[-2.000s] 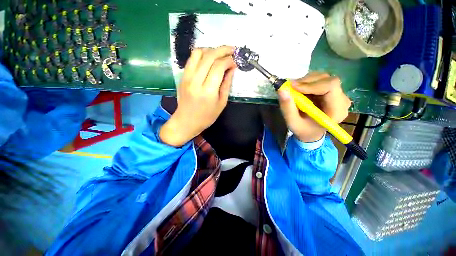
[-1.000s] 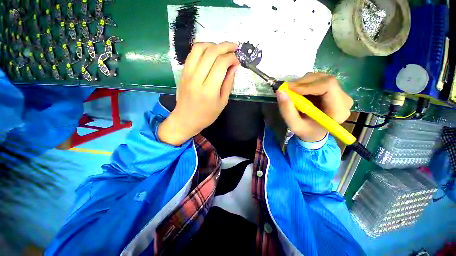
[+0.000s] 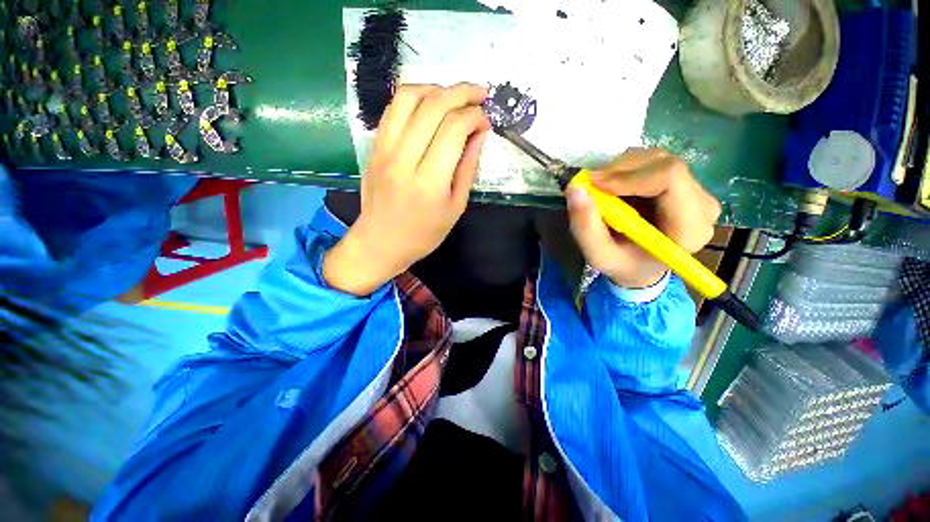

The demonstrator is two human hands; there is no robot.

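Observation:
A small round dark disc with silvery spots [image 3: 512,105] lies on the pale work plate [image 3: 449,43]. My left hand [image 3: 420,178] is at the disc's left side, with thumb and fingertips pinched together at its edge; whether they grip the disc or a tiny part there cannot be told. My right hand [image 3: 648,214] holds the yellow soldering iron [image 3: 653,240] like a pen. Its metal tip points up and left and meets the disc's lower edge. A dark strip of short black wires [image 3: 377,71] lies at the plate's left end.
Rows of small assemblies with yellow dots [image 3: 127,87] stand on the green bench [image 3: 291,66] at left. A thick beige pot [image 3: 709,61] with silvery scraps and a blue soldering station [image 3: 846,92] stand at right. Stacked clear trays [image 3: 801,408] are lower right. Another person's blue sleeve [image 3: 76,229] shows at left.
Since two seconds ago, the iron's tip has moved from the disc's upper right to its lower edge. The bench view has shifted slightly. My left hand stays beside the disc.

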